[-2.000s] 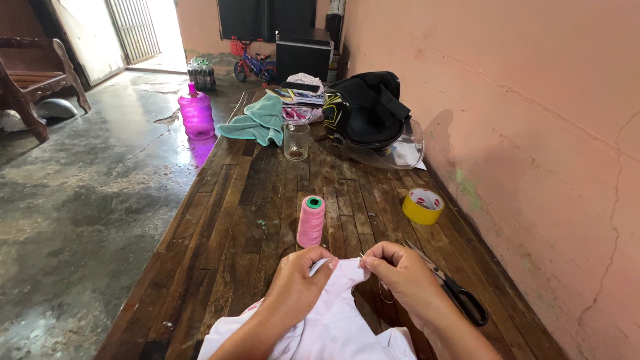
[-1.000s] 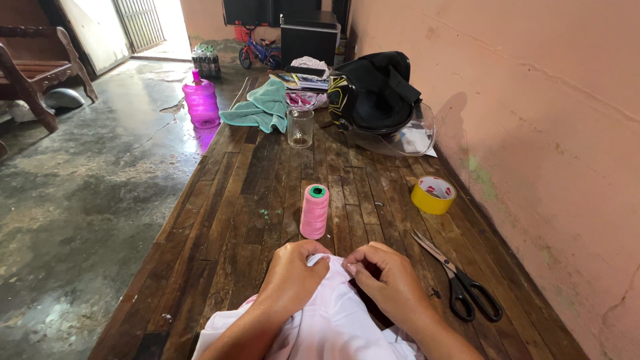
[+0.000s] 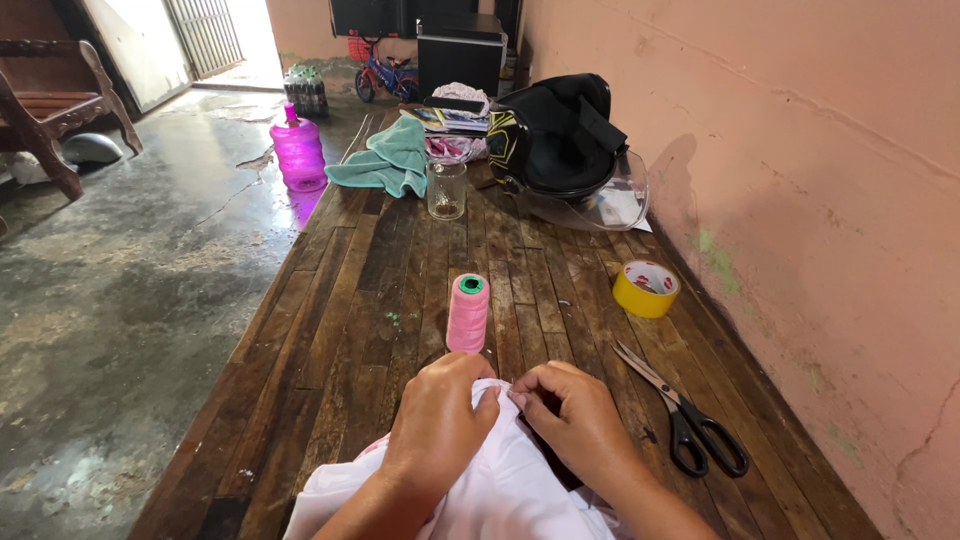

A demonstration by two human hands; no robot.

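Note:
White fabric (image 3: 495, 480) is bunched at the near end of the wooden table (image 3: 337, 300). My left hand (image 3: 442, 412) pinches its raised edge between thumb and fingers. Close beside it on the right, my right hand (image 3: 574, 412) has thumb and forefinger closed at the same edge, on something thin like a needle or thread, too small to tell. A cone of pink thread (image 3: 468, 319) stands upright just beyond my left hand. Black-handled scissors (image 3: 682, 416) lie right of my right hand, their blades slightly apart.
A roll of yellow tape (image 3: 645, 291) sits near the pink wall on the right. Farther back are a glass mug (image 3: 447, 196), a teal cloth (image 3: 390, 159), and an upturned black helmet (image 3: 559, 142) with a clear visor. A purple water jug (image 3: 298, 154) stands on the floor at left.
My right hand was raised a little apart from my left at first; now its fingertips are down at the fabric's edge beside it. The scissors, partly covered by my right hand earlier, show whole.

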